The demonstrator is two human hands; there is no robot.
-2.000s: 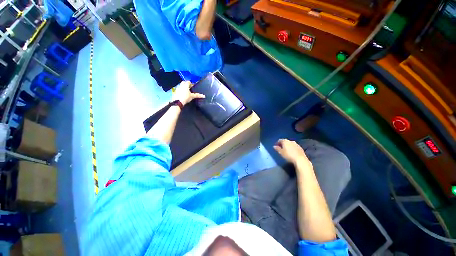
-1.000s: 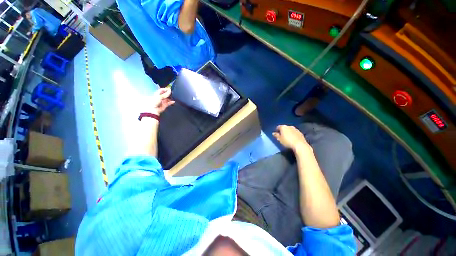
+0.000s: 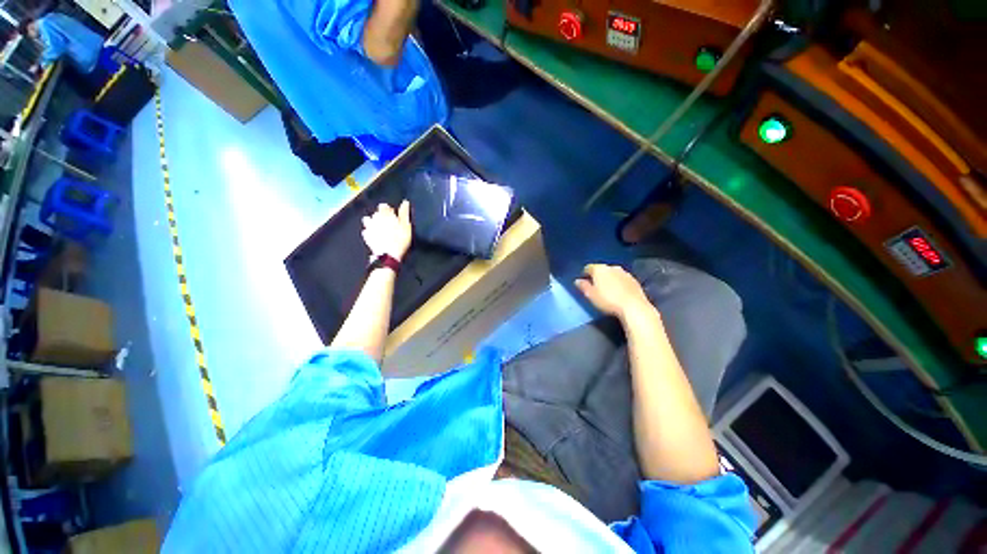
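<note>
A glossy dark panel (image 3: 463, 214) is angled over the right part of a black foam-lined tray (image 3: 344, 258); its near corner reaches the tray's edge. The tray sits on a tan cardboard carton (image 3: 476, 306). My left hand (image 3: 387, 233) is over the tray, just left of the panel, fingers apart, thumb close to the panel's left edge. I see nothing in its grip; whether the thumb touches the panel is unclear. My right hand (image 3: 612, 290) rests by my knee, fingers loosely curled, holding nothing visible.
Orange-brown presses (image 3: 833, 189) stand on a green-topped bench (image 3: 693, 179) at upper right. A person in a blue coat (image 3: 346, 76) is just beyond the carton. A white tray with a dark panel (image 3: 785, 438) is at lower right. Cartons (image 3: 81, 417) are at left.
The panel was tilted up beside my left hand one second ago; it now sits lower and further right. My left hand has moved right, over the tray. My right hand has stayed by my knee.
</note>
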